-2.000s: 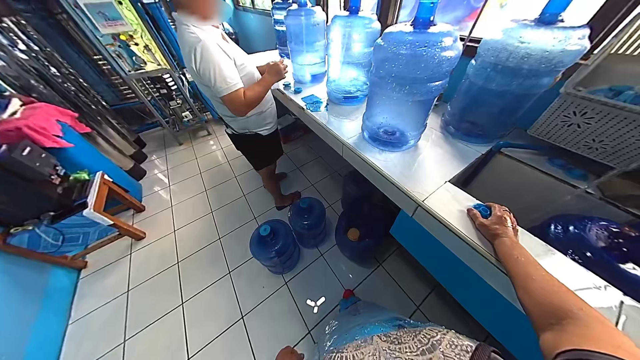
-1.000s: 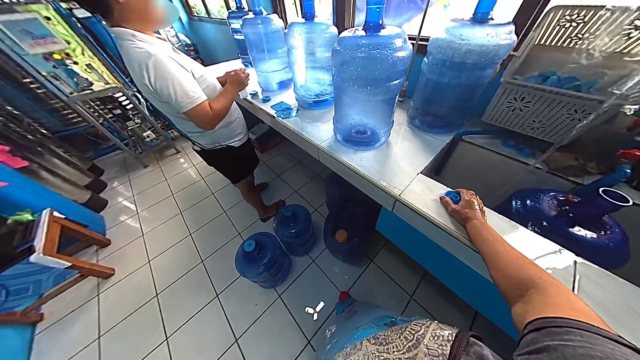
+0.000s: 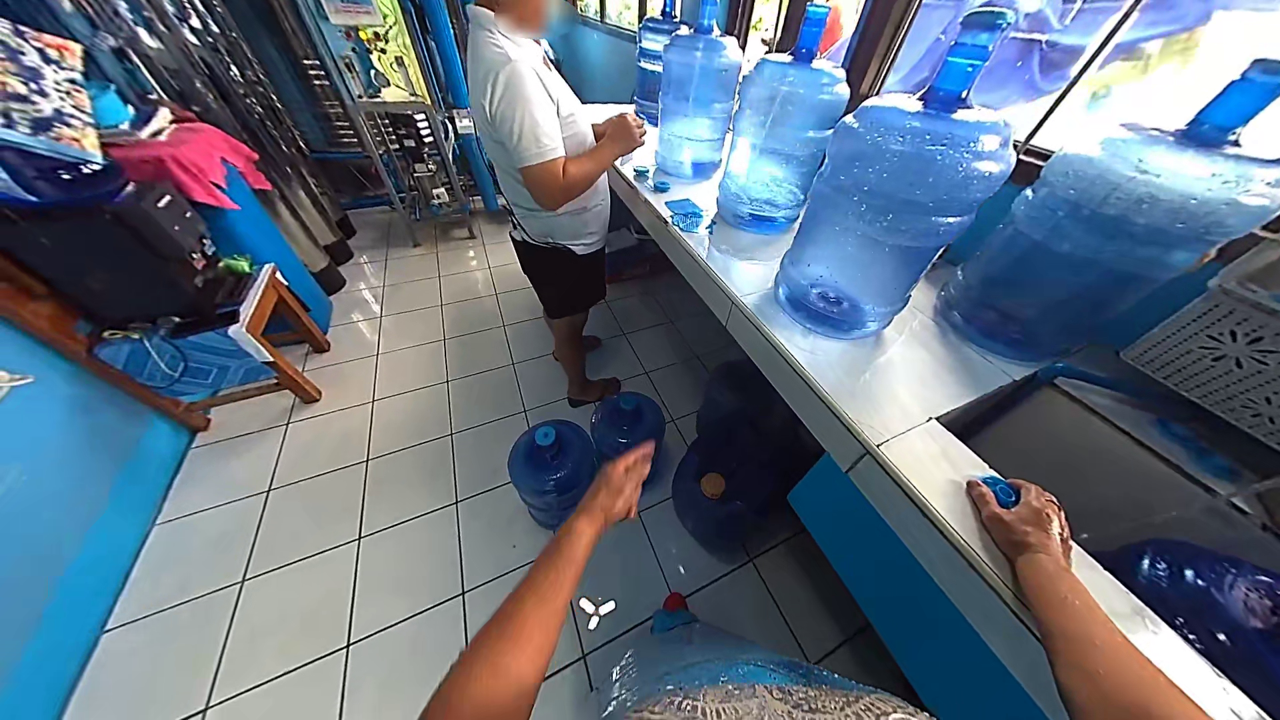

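My right hand [image 3: 1030, 525] rests on the white counter ledge beside the sink, its fingers around a blue bottle cap [image 3: 999, 491]. Above the tiled floor, my left hand [image 3: 618, 488] reaches forward with nothing in it, in front of two blue water jugs [image 3: 552, 472] that stand on the floor. How far it is from them I cannot tell. Large clear blue water bottles [image 3: 890, 210] with blue necks stand in a row on the counter. A bottle with a red cap [image 3: 675, 602] is just in front of my body, low in the view.
A co-worker in a white shirt [image 3: 545, 130] stands at the counter [image 3: 850, 370], hands together. A dark jug [image 3: 710, 500] sits under it. The sink [image 3: 1110, 450] holds a dark blue jug [image 3: 1190, 590]; a perforated basket [image 3: 1220, 345] is behind. A wooden stool [image 3: 275, 330] stands at left.
My left hand has come into view and stretched forward over the floor. My right hand is still on the ledge with the blue cap. The view has swung left since one second ago.
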